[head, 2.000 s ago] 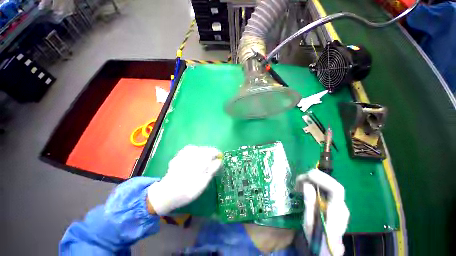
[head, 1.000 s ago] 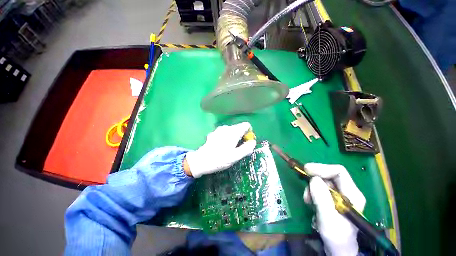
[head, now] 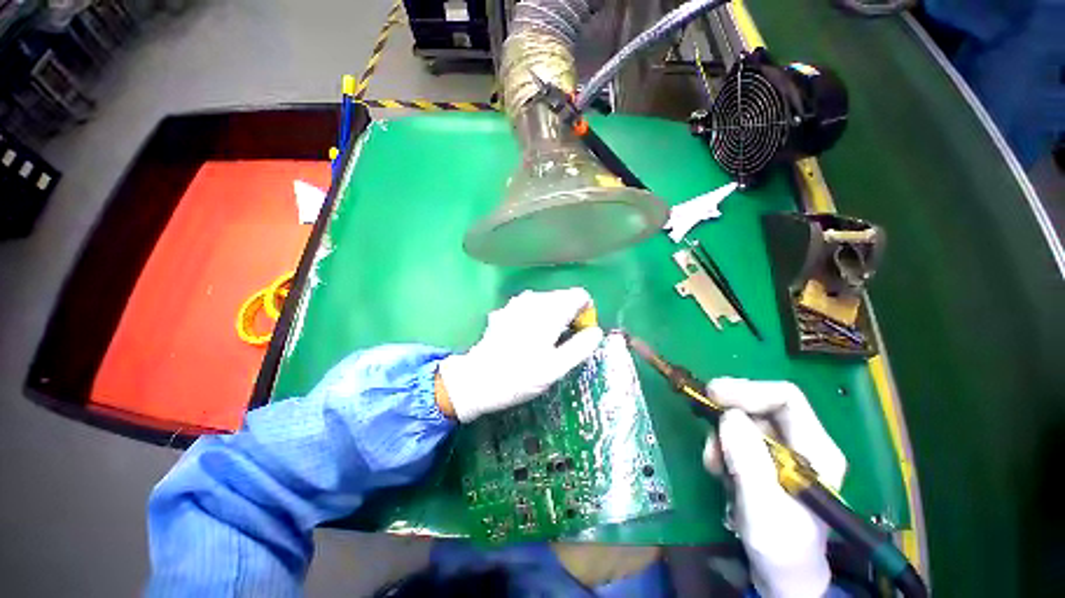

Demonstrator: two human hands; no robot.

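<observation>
A green circuit board point(head: 561, 456) lies on the green mat, with silvery dots and small dark parts facing up. My left hand point(head: 520, 353), in a white glove, is over the board's upper left part and pinches a small yellow piece point(head: 585, 318) at the top edge. My right hand point(head: 777, 467), in a white glove, holds a soldering iron point(head: 689, 389). The iron's tip is at the board's top right corner, close to the left fingertips; whether it touches is too small to tell. No solder wire can be made out clearly.
A clear fume hood point(head: 566, 224) hangs above the board. A fan point(head: 753, 117), an iron stand point(head: 832, 292), tweezers point(head: 726, 290) and white pieces point(head: 701, 213) are right. A red-lined black tote point(head: 175, 292) holding yellow rings point(head: 259, 315) is left. The belt point(head: 934, 234) runs at right.
My left hand moved from the board's left edge to its top edge. The iron swung from pointing up to pointing left, its tip now at the board's corner. Over the last second little moved.
</observation>
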